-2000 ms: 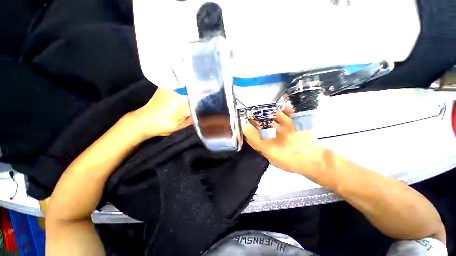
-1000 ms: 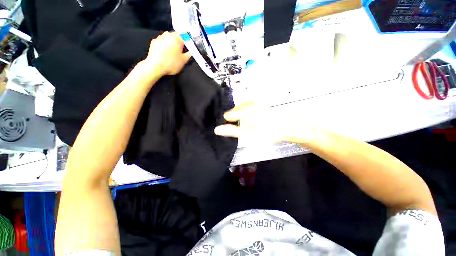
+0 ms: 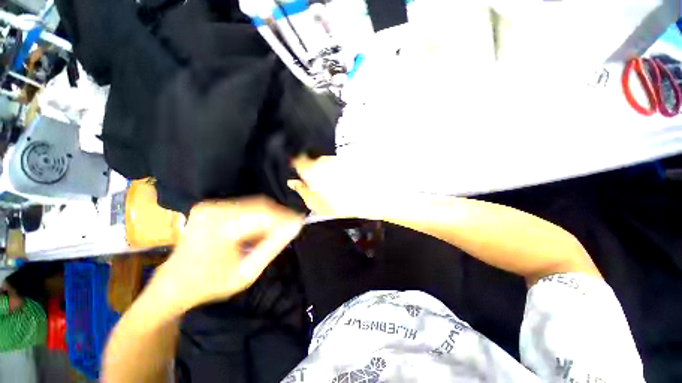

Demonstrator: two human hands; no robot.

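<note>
A large black garment [image 3: 202,112] lies on the left of the white table and reaches the needle area [image 3: 327,67] of the sewing machine. My right hand [image 3: 321,187] is at the garment's near right edge by the table's front, its fingertips on the cloth. My left hand [image 3: 232,243] is blurred, in front of the garment at the table's front edge, with curled fingers; whether it holds anything cannot be told. Only the lower part of the machine head shows at the top.
Red-handled scissors [image 3: 640,86] lie at the table's right. A grey-white device with a round vent [image 3: 46,161] and a yellow-orange patch [image 3: 146,213] are at the left. A black strip [image 3: 387,13] hangs at the top. A blue crate [image 3: 82,314] stands below left.
The view has shifted away from the machine head. My left hand has left the upper garment and come down to the table's front edge. My right hand has moved left and stays at the cloth.
</note>
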